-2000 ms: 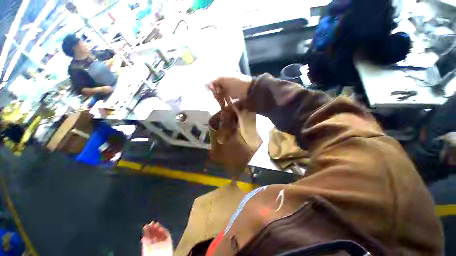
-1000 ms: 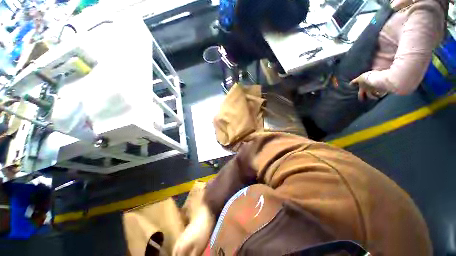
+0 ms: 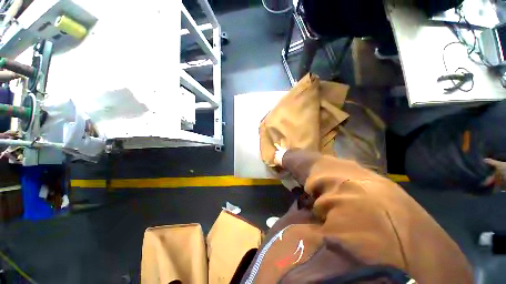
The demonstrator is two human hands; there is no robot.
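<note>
A pile of tan fabric bags [image 3: 297,119] lies folded and overlapping on a flat pale board [image 3: 247,136]. My right hand [image 3: 281,154] is small in the picture and touches the pile's lower left side. Its fingertips lie against the fabric; whether they grip a bag is unclear. Two more tan bag bodies show at the bottom, one on the left [image 3: 173,249] and one beside it [image 3: 233,249] near my jacket. Their lower ends are cut off by the frame. My left hand is not in view.
A white wheeled machine table [image 3: 138,83] stands at left, with a blue bin [image 3: 41,188] below its machine. A yellow floor line [image 3: 150,182] crosses behind the bags. A pale table with cables [image 3: 421,61] and a seated person's dark-clothed leg [image 3: 444,150] are at right.
My right hand has moved from the bags at the bottom up to the pile on the board. The view has turned, and the pile and board now show more fully.
</note>
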